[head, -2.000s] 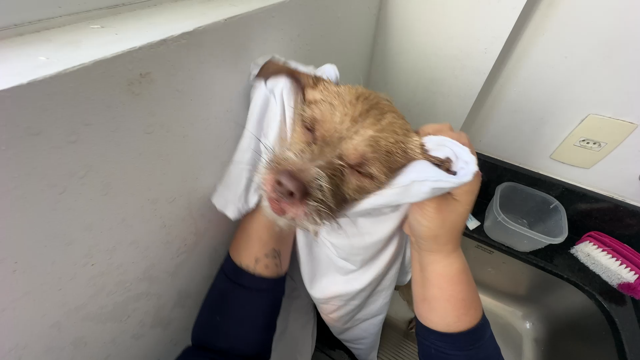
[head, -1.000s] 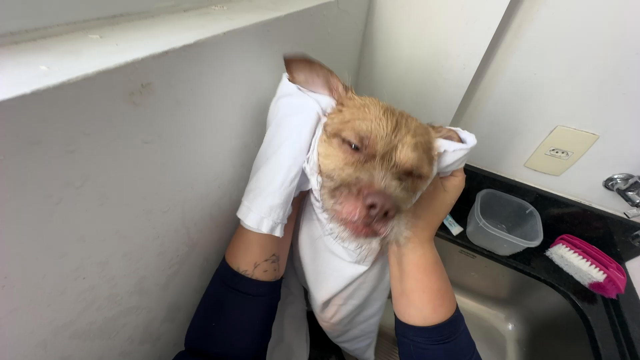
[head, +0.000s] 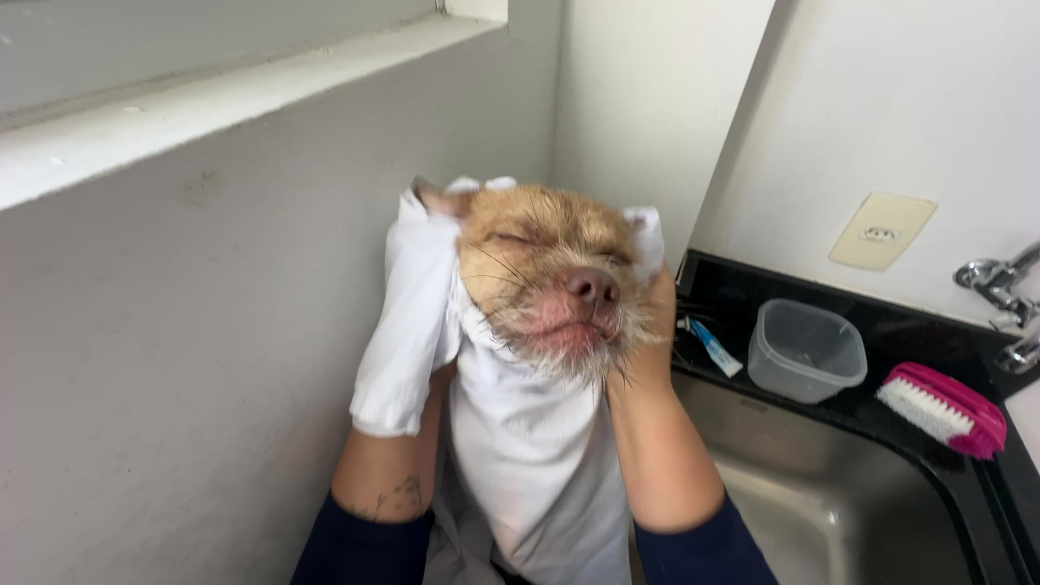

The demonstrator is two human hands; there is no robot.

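A small dog with damp tan fur (head: pixel 552 268) faces me, its eyes closed and its muzzle tilted up. White cloth (head: pixel 528 439) wraps its neck and body and reaches up both sides of its head. My left hand (head: pixel 418 301) is under the cloth at the ear on the left of the view; its fingers are covered. On the other side my right hand (head: pixel 654 333) presses cloth against the cheek and ear, partly behind the dog's head. Both forearms rise from dark blue sleeves.
At the right is a stainless steel sink (head: pixel 780 487) in a black stone counter. A clear plastic container (head: pixel 806 349), a blue and white tube (head: pixel 713 345) and a pink scrub brush (head: pixel 942 410) lie along its back edge. Beyond are a metal tap (head: pixel 1003 292) and a wall socket (head: pixel 881 231). A grey wall (head: pixel 203 341) stands left.
The dog's head has tipped back, its nose higher and its eyes now closed. The ear on the left, upright a second ago, is now folded lower against the cloth.
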